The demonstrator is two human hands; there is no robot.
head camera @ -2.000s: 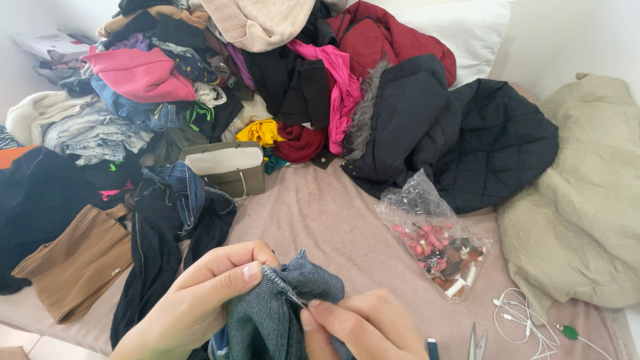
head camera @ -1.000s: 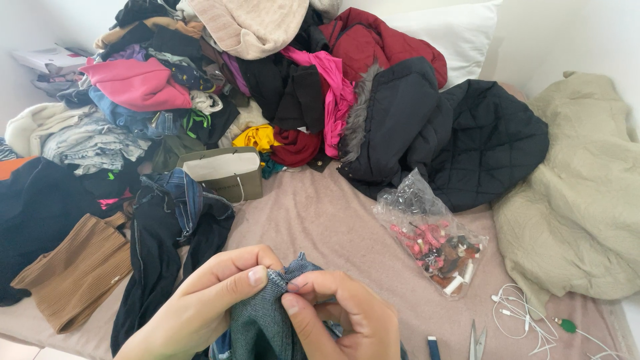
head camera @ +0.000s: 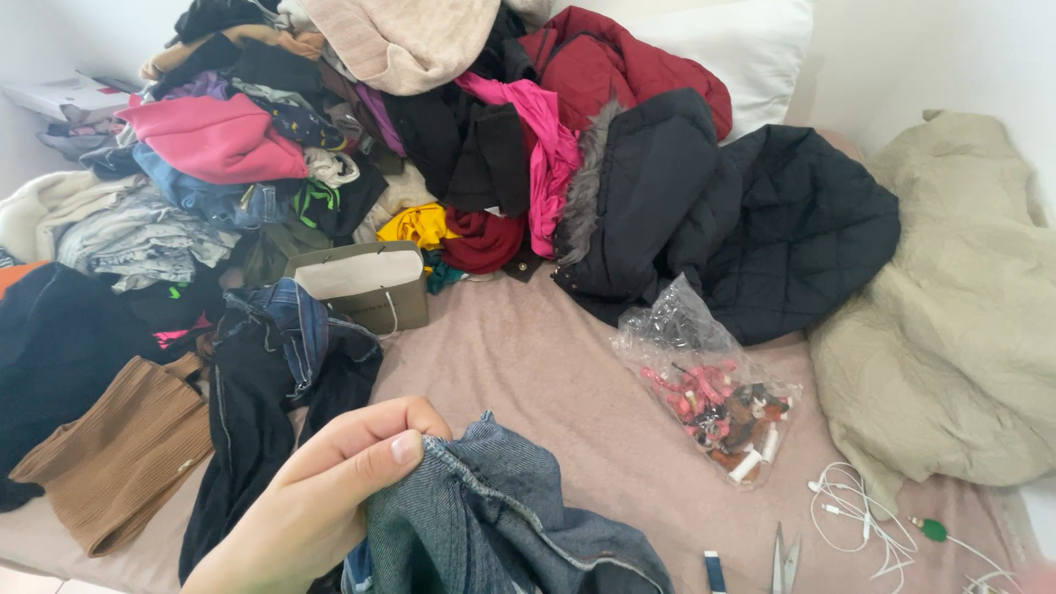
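My left hand (head camera: 346, 478) pinches the seam of a blue denim garment (head camera: 511, 503) between thumb and fingers, near the lower middle of the view. The denim hangs in folds to the right of the hand, and a pale stitched seam runs down across it. My right hand is not clearly visible; only a blurred pinkish patch shows at the lower right corner. Scissors (head camera: 784, 561) lie on the pink bedcover, blades partly visible, beside a small dark blue and white item (head camera: 714, 572). A clear plastic bag (head camera: 709, 396) holds white thread spools and pink and brown bits.
A large heap of clothes (head camera: 214, 136) covers the back left. A paper bag (head camera: 363, 289) stands before it. Dark trousers (head camera: 247, 412) and a brown ribbed garment (head camera: 124, 454) lie left. A black quilted jacket (head camera: 792, 223), beige cloth (head camera: 949, 330) and white cables (head camera: 858, 511) are right.
My right hand has left the denim, where both earlier frames show it beside my left hand. My left hand still holds the seam, and more of the denim shows spread to the right.
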